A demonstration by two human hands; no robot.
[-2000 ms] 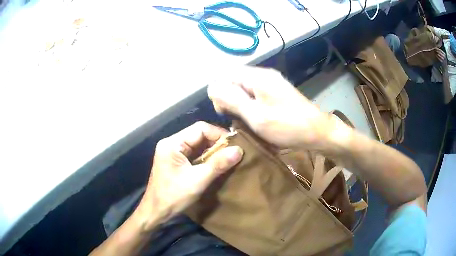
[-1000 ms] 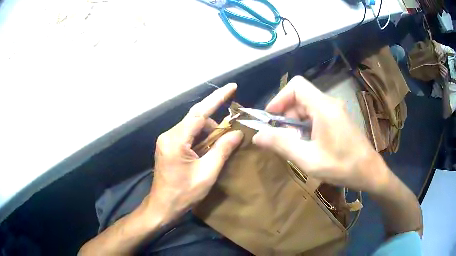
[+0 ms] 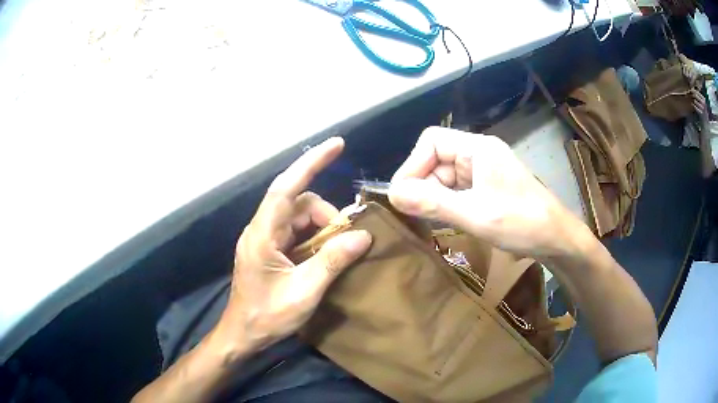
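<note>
The tan bag (image 3: 417, 315) lies over my lap with its open mouth towards the right. My left hand (image 3: 295, 236) pinches the bag's corner between thumb and curled fingers, with its index finger stretched out. Pale-yellow binding (image 3: 323, 238) shows between these fingers, with a small white bit at its end. My right hand (image 3: 472, 185) is closed around small metal snips (image 3: 371, 186). Only their thin, blurred tips show, just above the corner. The rest of the snips is hidden in the fist.
Large teal-handled scissors (image 3: 390, 35) with a black cord lie on the white table (image 3: 197, 118). Small offcuts lie at its upper left. Tan bags (image 3: 606, 134) are piled at the right. Another person's hand (image 3: 698, 102) shows at the far right.
The snips came into view in my right hand at the corner; since then their blades have become mostly hidden by the closed fist. The teal scissors sit slightly farther right in view than at first.
</note>
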